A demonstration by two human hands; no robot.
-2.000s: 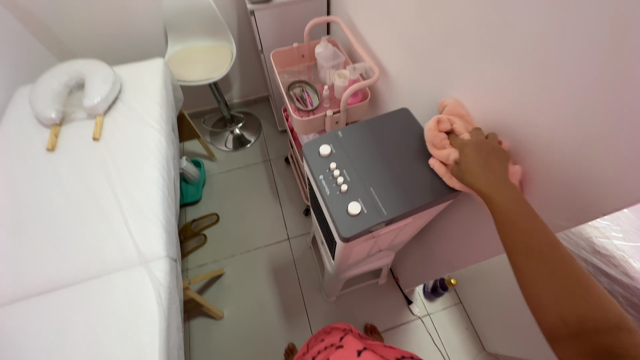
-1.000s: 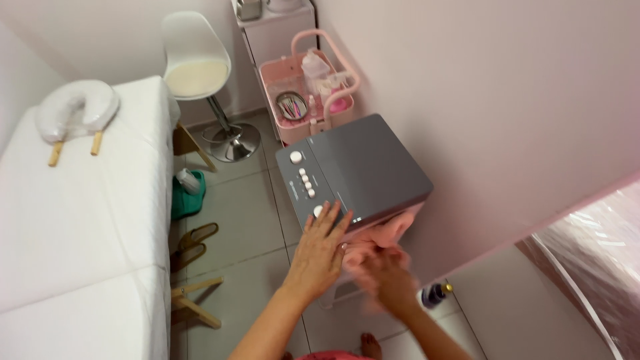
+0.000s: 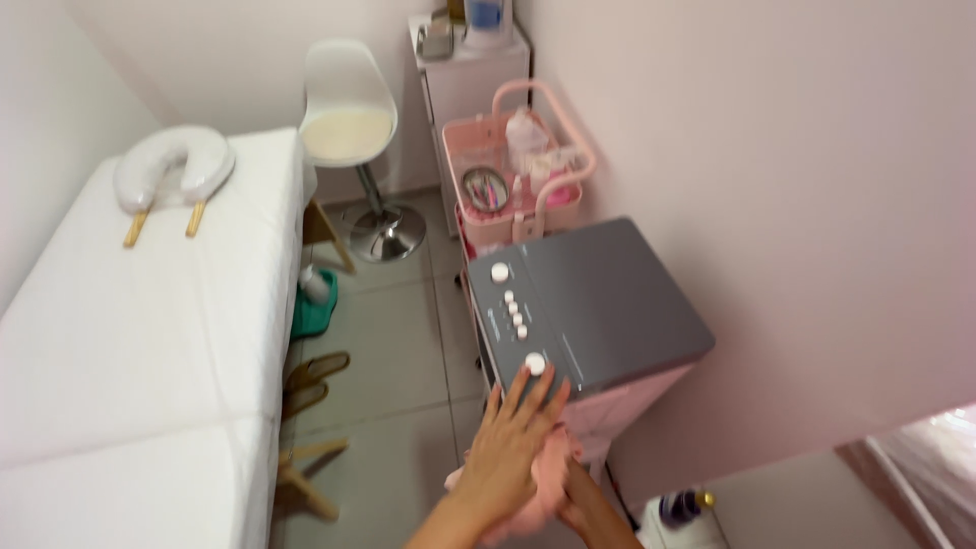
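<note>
A grey-topped appliance (image 3: 610,305) with white knobs and buttons stands against the wall at centre right. My left hand (image 3: 507,450) lies with its fingers spread on the top's near left corner, fingertips beside the lower white knob (image 3: 535,364). Below it, my right hand (image 3: 587,503) is on a pink cloth (image 3: 550,476) at the appliance's near side; its fingers are mostly hidden by the cloth and my left hand. The cloth hangs partly behind my left hand.
A pink trolley (image 3: 488,225) with bottles and a small dish stands behind the appliance. A white-covered massage bed (image 3: 152,328) is on the left, a white swivel chair (image 3: 347,133) beyond. Brown sandals (image 3: 313,381) and a dark bottle (image 3: 679,507) are on the floor.
My right hand and the pink cloth have moved from the appliance's wall side to its near side. My left hand, unseen two seconds ago, now rests on the top's corner.
</note>
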